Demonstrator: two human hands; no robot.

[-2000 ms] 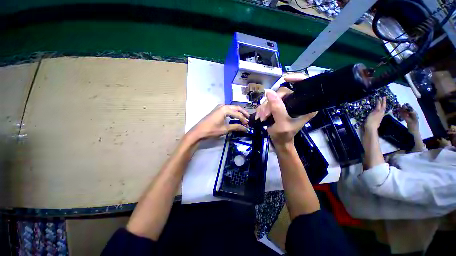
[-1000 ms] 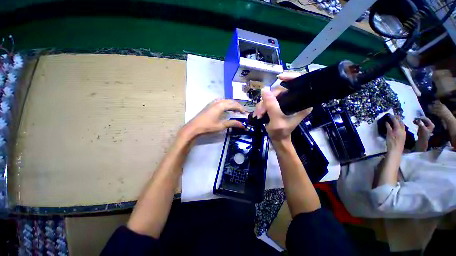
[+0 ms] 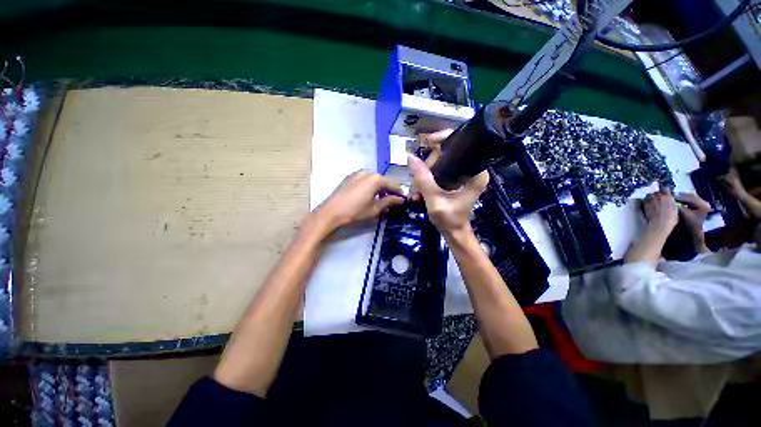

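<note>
A glossy black housing [image 3: 404, 279] lies on the white sheet in front of me, with a round pale opening and a grid of slots. My left hand [image 3: 360, 200] is at its far left end, fingers bent over the edge; whether they pinch a small part is hidden. My right hand [image 3: 451, 196] is closed around the black electric screwdriver [image 3: 474, 150], which leans up to the right with its cable on top. Its tip is hidden by my fingers near the housing's far end. The blue-and-white screw feeder [image 3: 430, 92] stands just behind.
More black housings [image 3: 576, 225] lie to the right, by a heap of small glittering parts [image 3: 597, 158]. A neighbour's hands [image 3: 663, 213] work beyond it. A pale slanted post [image 3: 542, 71] and green belt [image 3: 209, 46] are behind. Brown cardboard [image 3: 175, 217] covers the left bench; white wired parts [image 3: 15, 158] edge it.
My right hand and the screwdriver have moved slightly left, and the screwdriver stands more upright. My left fingers have shifted little. The neighbour's hands have moved to the right.
</note>
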